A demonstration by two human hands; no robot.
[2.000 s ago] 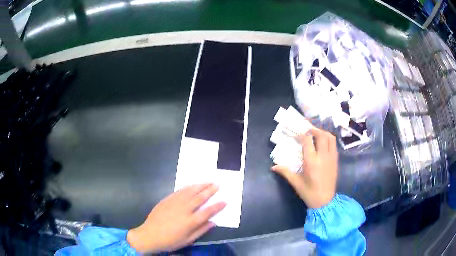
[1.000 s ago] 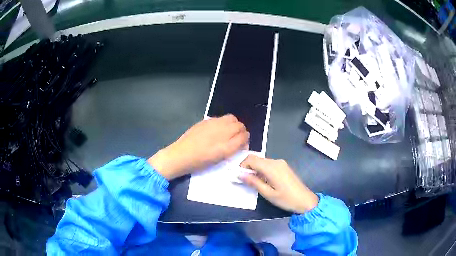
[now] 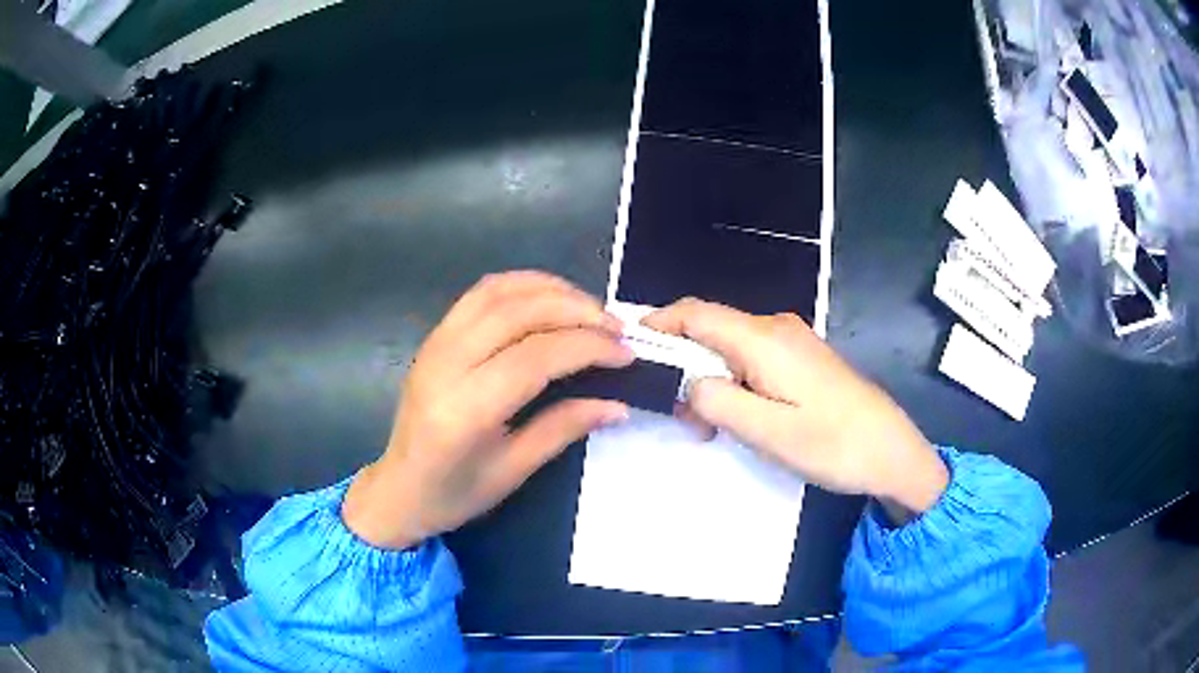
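Note:
My left hand (image 3: 493, 401) holds a black adhesive pad (image 3: 625, 384) between its fingertips, over the backing sheet. My right hand (image 3: 776, 394) grips a small white plastic cover (image 3: 668, 346) just beside the pad; my left fingertips also reach its left end. The fingers hide part of both pieces, so I cannot tell if they touch. The backing sheet (image 3: 684, 519) lies on the dark mat, plain white at its near end and with black blocks further up. Several loose white covers (image 3: 995, 296) lie in a small group to the right.
A tangled heap of black cables (image 3: 99, 316) lies at the left. A clear plastic parts bag (image 3: 1091, 145) with white and black pieces stands at the upper right, cut by the frame edge. A pale rail (image 3: 184, 59) shows at the upper left.
My left hand now holds a black pad at its fingertips. Both hands have come together around the white cover. The view has shifted, so the mat's things appear further right.

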